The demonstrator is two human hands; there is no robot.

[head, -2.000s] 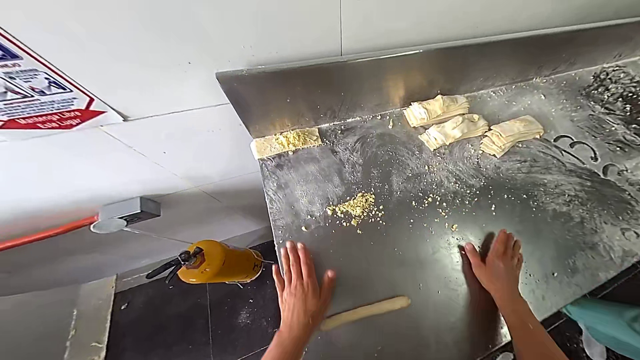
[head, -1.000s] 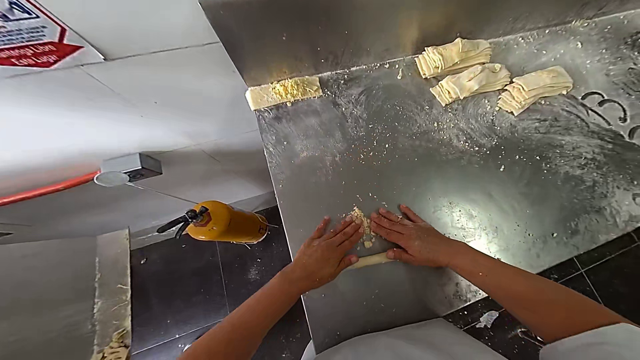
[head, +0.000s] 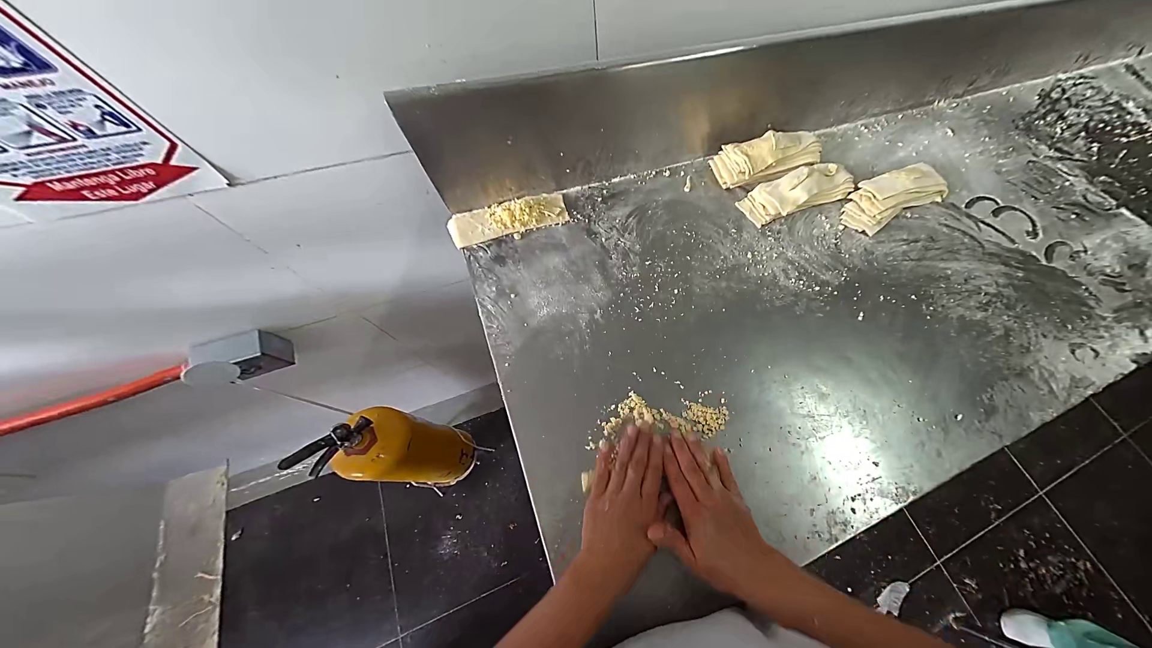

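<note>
My left hand (head: pixel 623 495) and my right hand (head: pixel 711 504) lie flat side by side near the front left of a steel worktable (head: pixel 666 360). Their fingertips touch a scatter of pale yellow crumbs (head: pixel 706 418). The end of a dough strip (head: pixel 587 481) peeks out left of my left hand; the rest is hidden beneath my hands. At the table's back left corner sits a flat dough strip (head: pixel 468 229) topped with yellow crumbs (head: pixel 522 214). Several folded stacks of dough sheets (head: pixel 796 191) lie along the back.
A steel backsplash (head: pixel 576 135) borders the table, which bears flour dust. To the left, a yellow fire extinguisher (head: pixel 405 445) stands by the wall over a dark tiled floor. A grey box (head: pixel 243 351) with a red hose is on the wall. A person's shoe (head: pixel 1026 627) shows at lower right.
My hands were wide apart on the table, with the dough strip visible between them; they came together onto it. They now lie side by side, with the crumbs bunched at my fingertips.
</note>
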